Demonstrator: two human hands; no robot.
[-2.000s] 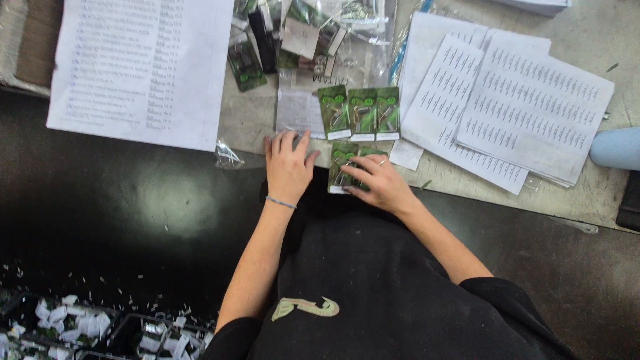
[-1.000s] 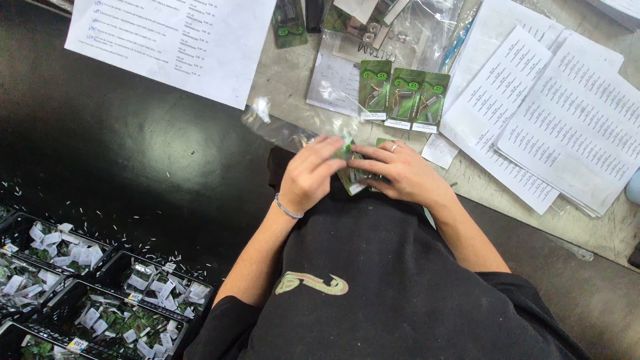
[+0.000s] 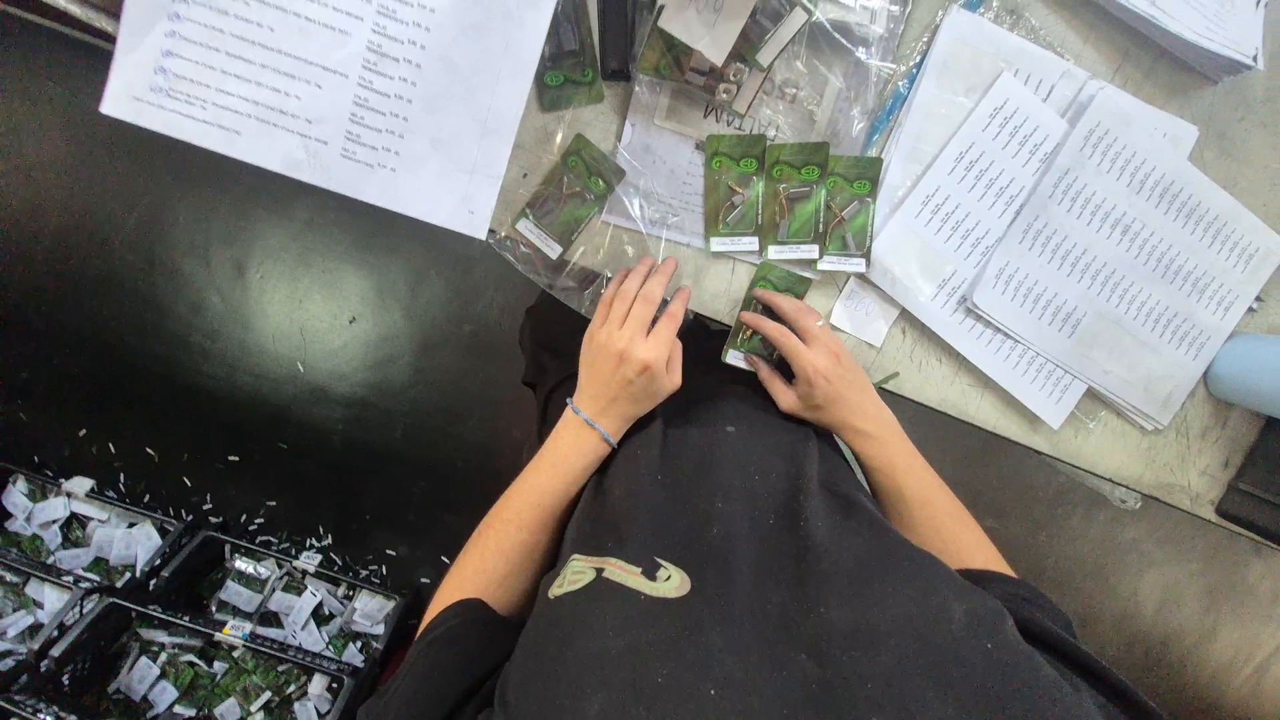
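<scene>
My left hand [image 3: 632, 340], with a blue cord bracelet at its wrist, rests fingers spread on a clear plastic bag [image 3: 560, 275] at the table's edge. Beneath that clear film, up and left of the hand, lies a green carded pack [image 3: 570, 195]. The fingers of my right hand [image 3: 815, 365] are on another green carded pack [image 3: 780, 290] with small metal parts, its near end over the edge; whether they grip it is unclear. Just beyond, three similar packs [image 3: 795, 200] with white labels lie side by side.
Printed sheets [image 3: 1130, 250] cover the table's right side, by a blue cylindrical object [image 3: 1245, 372]. A large printed sheet [image 3: 330, 90] overhangs at upper left. More packs and bags [image 3: 750, 60] lie at the back. Black crates [image 3: 210, 630] of labelled packs stand low at left.
The hands, together over a pack and clear plastic a second ago, are now apart. A green pack now lies under clear film to the left, where bare table showed two seconds ago.
</scene>
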